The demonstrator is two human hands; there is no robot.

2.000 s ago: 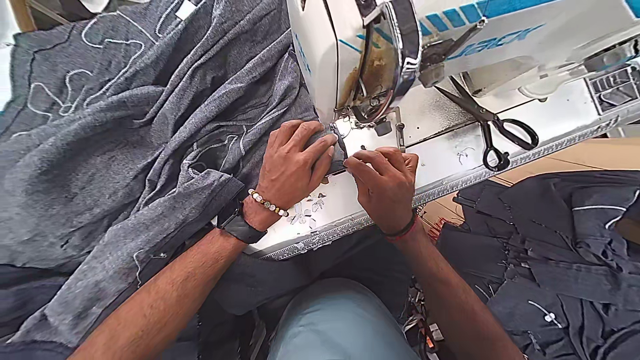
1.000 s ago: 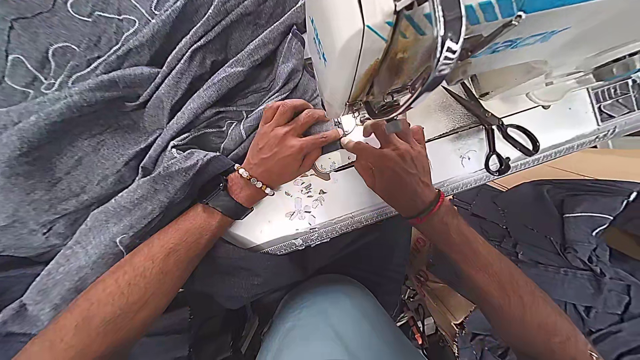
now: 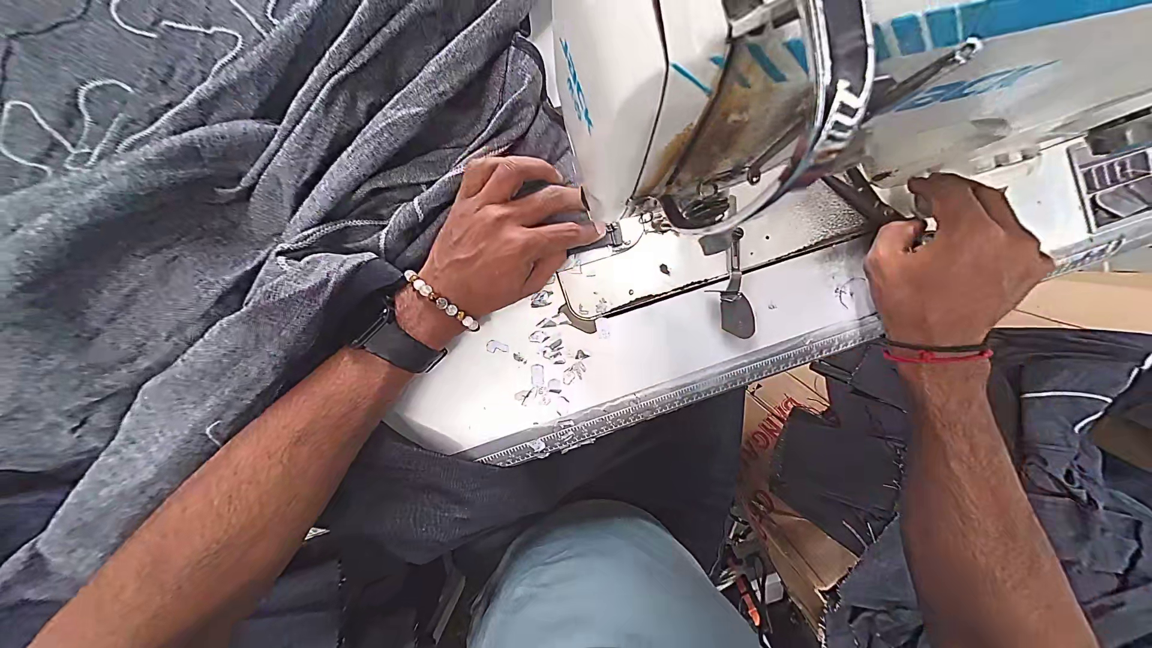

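My left hand (image 3: 508, 238) is closed on an edge of the dark grey fabric (image 3: 333, 207) just left of the presser foot (image 3: 615, 236) of the white Jack sewing machine (image 3: 954, 99). The rest of the fabric lies in folds under and beyond that wrist. My right hand (image 3: 958, 252) is at the scissors (image 3: 858, 196) on the machine bed, its fingers curled around the handle end; the handles are mostly hidden by the hand. The dark blades point up and left beneath the machine arm.
Thread and fabric scraps (image 3: 549, 360) lie on the white table (image 3: 648, 360), which has a measuring tape along its front edge. A dark metal piece (image 3: 736, 310) sits by the needle plate. Dark cut fabric (image 3: 1062, 432) and a cardboard box (image 3: 792, 531) are at lower right.
My right hand has left the fabric by the presser foot and moved right to the scissors, which lay uncovered on the machine bed before. My left hand remains on the fabric.
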